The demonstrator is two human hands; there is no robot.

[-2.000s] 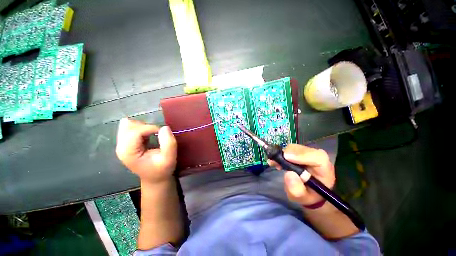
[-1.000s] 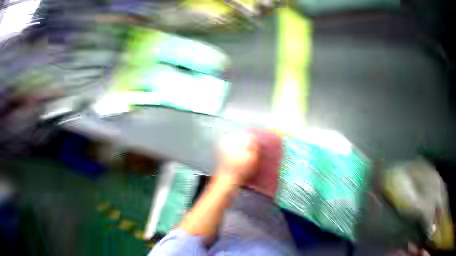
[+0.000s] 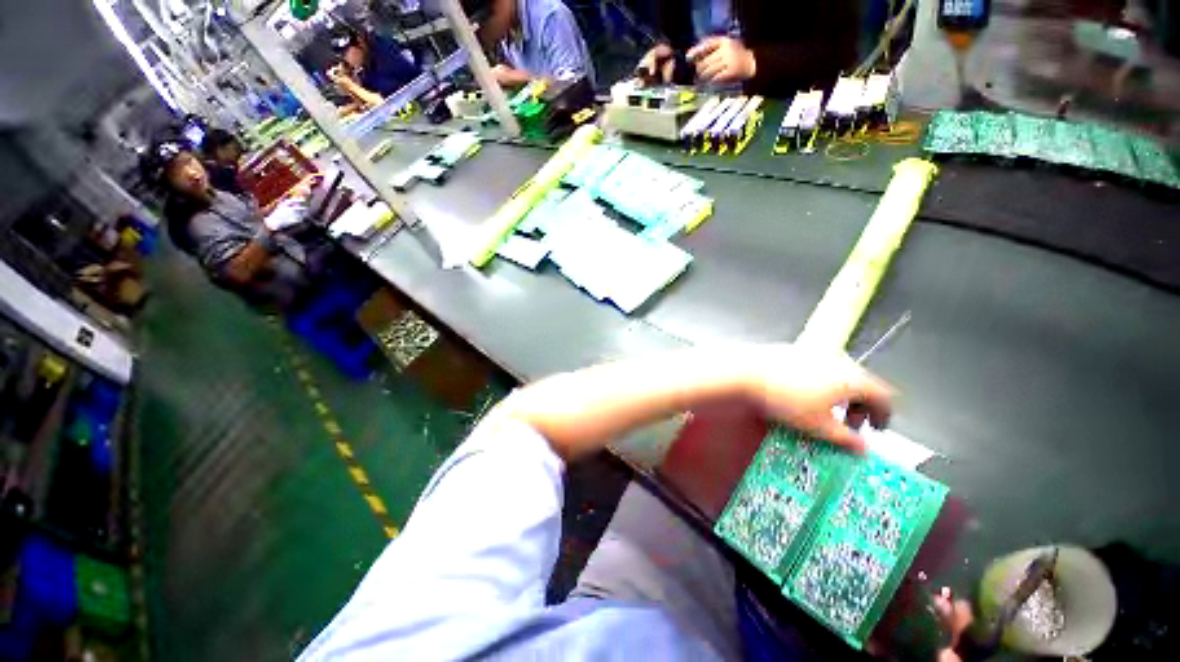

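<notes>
Two joined green circuit boards (image 3: 828, 537) lie tilted on the dark-red pad (image 3: 705, 468) at the bench's near edge. My left hand (image 3: 828, 395) is over their far edge, fingers curled, beside a white strip (image 3: 895, 448). A thin silvery strand or rod (image 3: 884, 336) shows just beyond it; I cannot tell whether the fingers hold anything. My right hand (image 3: 952, 618) is small and cut off at the bottom right, on the soldering iron (image 3: 1022, 597), whose front end is in the off-white cup (image 3: 1093, 601).
A yellow-green wrapped bar (image 3: 874, 246) lies beyond my left hand. Loose green boards (image 3: 615, 259) lie further left, with another wrapped bar (image 3: 537, 194). More boards (image 3: 1055, 140) lie at the far right. Seated workers (image 3: 220, 220) line the bench; the floor has yellow-black tape (image 3: 339, 446).
The view has swung left and up along the line. My left hand has moved from left of the pad to the boards' far edge. The iron has moved from the boards into the cup.
</notes>
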